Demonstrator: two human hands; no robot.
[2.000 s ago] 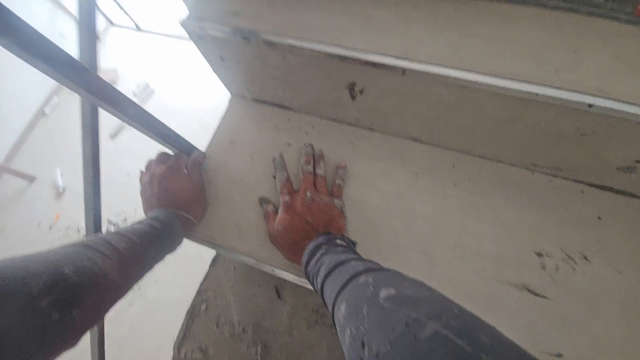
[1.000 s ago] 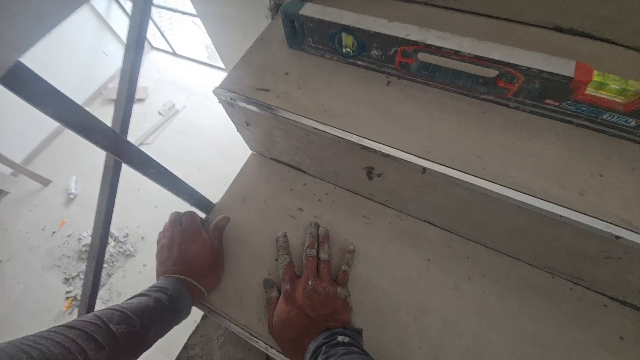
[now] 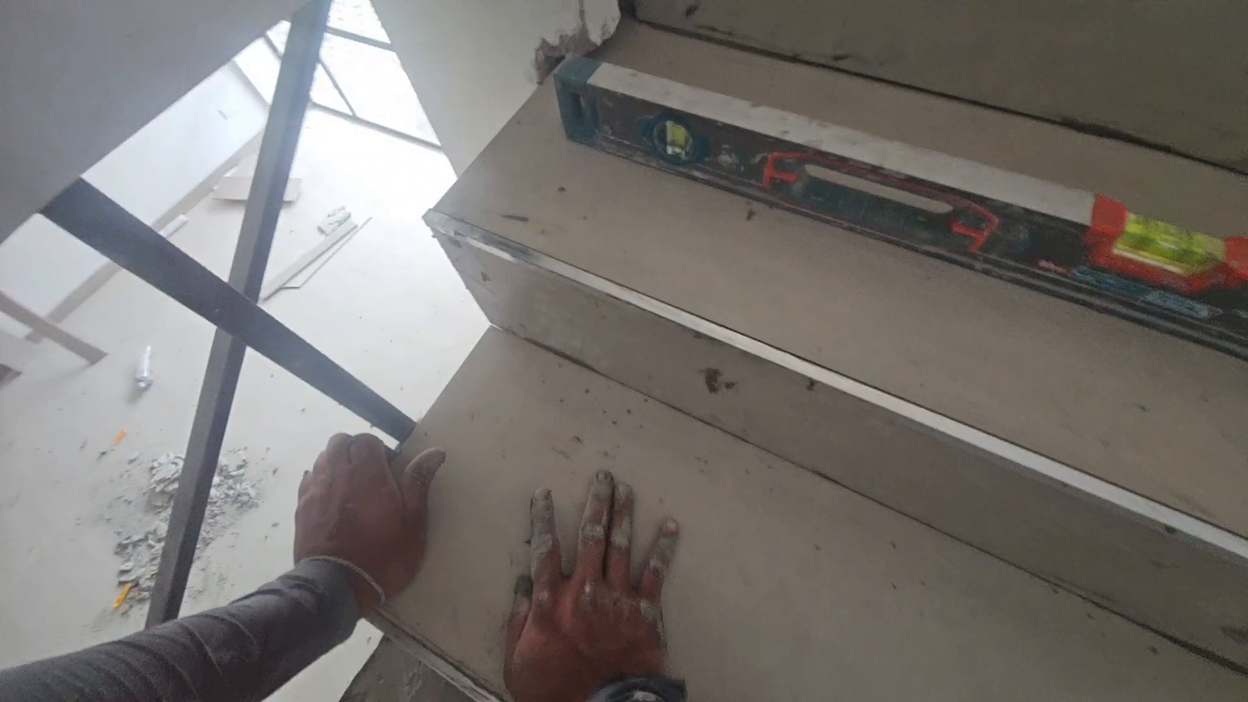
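My left hand (image 3: 361, 517) grips the left side edge of a tiled stair tread (image 3: 829, 575), thumb on top; its fingertips are hidden over the edge. Flat on the same tread, fingers spread and dusted with pale grime, lies my right hand (image 3: 595, 595), holding nothing. One step up, a spirit level (image 3: 877, 195) with a dark body and red-framed vials rests on the tread (image 3: 624, 234). A light trim strip (image 3: 780, 366) runs along that upper step's front edge, above the riser (image 3: 702, 375).
Dark metal bars (image 3: 229, 322) cross at the open left side of the stairs. Far below is a pale floor with a heap of rubble (image 3: 161, 517), a tube (image 3: 144, 369) and thin strips (image 3: 317, 258). A wall corner (image 3: 575, 44) with broken plaster adjoins the upper step.
The view has tilted up, bringing the spirit level into sight. Both hands stay on the lower tread in much the same places.
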